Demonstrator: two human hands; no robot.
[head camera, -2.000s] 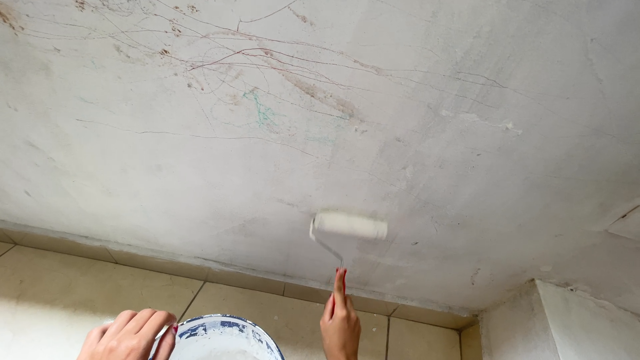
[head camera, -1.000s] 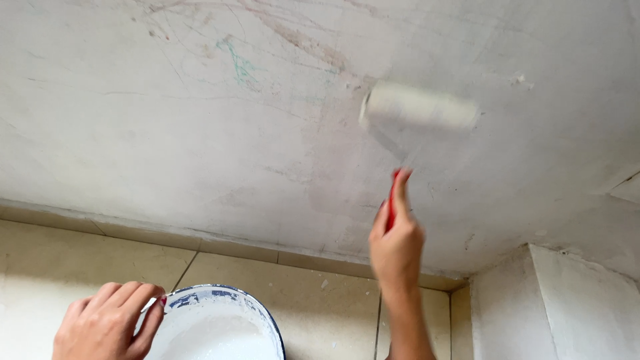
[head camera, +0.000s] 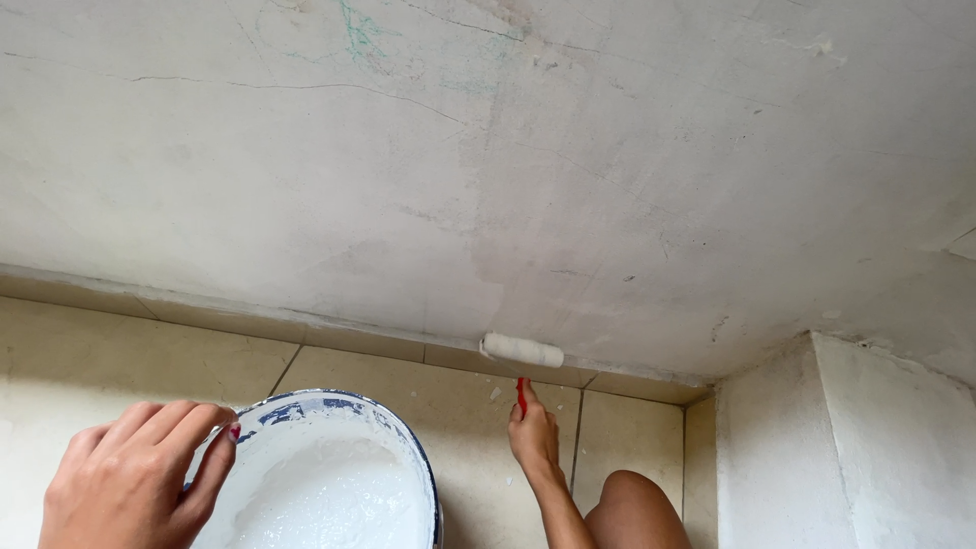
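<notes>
My right hand (head camera: 534, 435) is closed around the red handle (head camera: 522, 395) of a paint roller. Its white roller cover (head camera: 523, 350) lies at the foot of the wall, just above the tile skirting. On the left, my left hand (head camera: 137, 473) pinches the rim of a blue-edged bucket (head camera: 436, 488) between thumb and fingers. White paint (head camera: 328, 488) fills part of the bucket. The plastered wall (head camera: 366, 191) shows thin cracks, green scribbles and a duller, damp-looking patch above the roller.
Beige tile skirting (head camera: 366, 347) runs along the wall base above a tiled floor (head camera: 473, 450) with small white flecks. A white wall projection (head camera: 785, 442) stands at the right. A bare knee (head camera: 637, 511) shows at the bottom, beside my right forearm.
My right hand has brought the roller down the wall to the skirting from higher up. My left hand stays at the bucket's rim.
</notes>
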